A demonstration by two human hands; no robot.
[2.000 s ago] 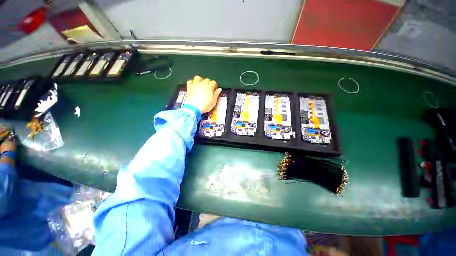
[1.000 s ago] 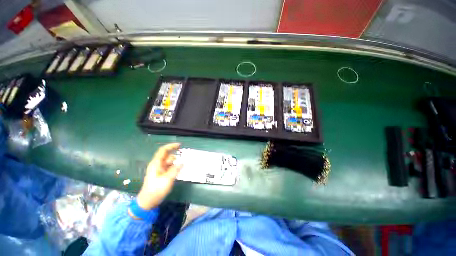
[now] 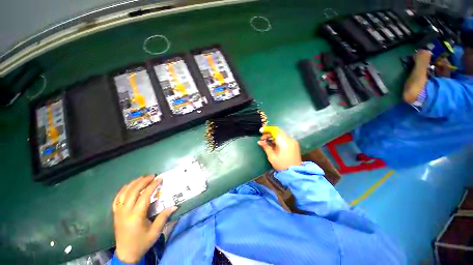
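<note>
A white-glared phone mid-frame (image 3: 182, 185) lies on the green bench near the front edge. My left hand (image 3: 137, 209) holds its left end, fingers on top and thumb at the near side. My right hand (image 3: 280, 149), with a yellow cover on a finger, is at the right end of the black cable bundle (image 3: 236, 128). Its fingertips are pinched by the gold ends; whether a cable is between them cannot be told. A black foam tray (image 3: 93, 116) behind holds several phone assemblies with orange strips, and has one bare slot.
Black strips (image 3: 345, 83) with red bits lie to the right. Another loaded tray (image 3: 363, 39) is at the back right. A person in a blue smock (image 3: 441, 98) works at the far right. White scraps (image 3: 68, 249) lie at the lower left. A red frame (image 3: 352, 155) is below the bench.
The view has swung right. My left hand went from the tray to the mid-frame, which now lies out of its slot. My right hand has come into view at the cable bundle.
</note>
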